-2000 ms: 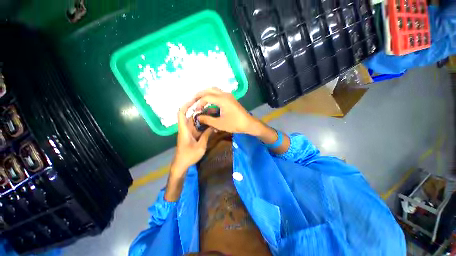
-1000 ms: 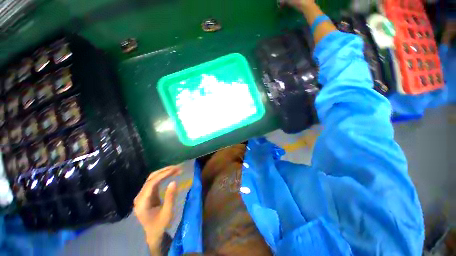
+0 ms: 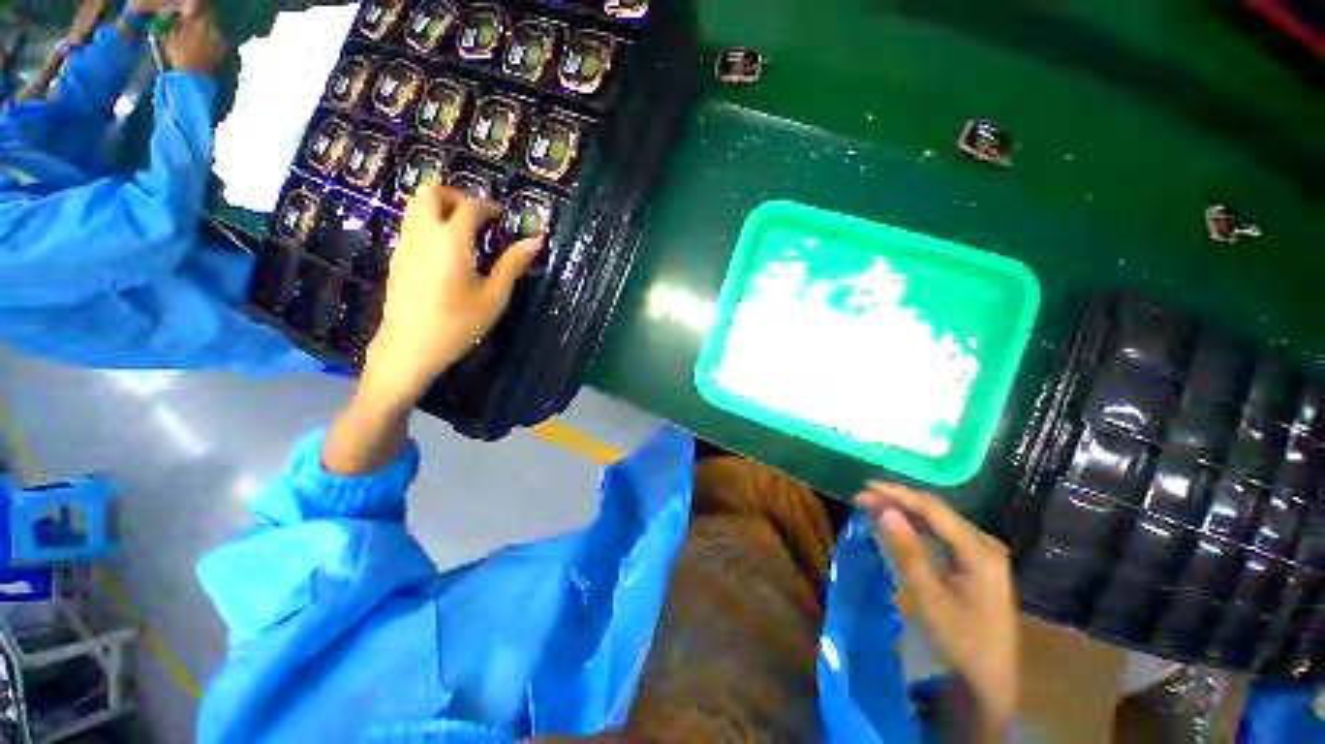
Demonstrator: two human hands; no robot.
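Note:
My left hand (image 3: 443, 284) is over the filled black blister tray (image 3: 574, 349) at the left, thumb and index finger apart at the coppery units (image 3: 526, 215) in its lower rows; no unit is seen lifted. My right hand (image 3: 952, 581) is low, below the green parts bin, slightly blurred, fingers apart, with nothing visible in it. The bright green bin (image 3: 1013, 364) holds a loose heap of tiny white plastic pieces (image 3: 843, 356).
Three loose units lie on the dark green bench beyond the bin, one at its left (image 3: 738, 64), one mid (image 3: 985, 141), one right (image 3: 1232, 223). A bare-pocketed black tray stack (image 3: 1163, 465) stands right. A neighbour's blue sleeves (image 3: 109, 218) and a white pile (image 3: 284, 102) are left.
The view has swung left. My left hand has moved from in front of my body onto the filled tray. My right hand has come back from the far side of the bench.

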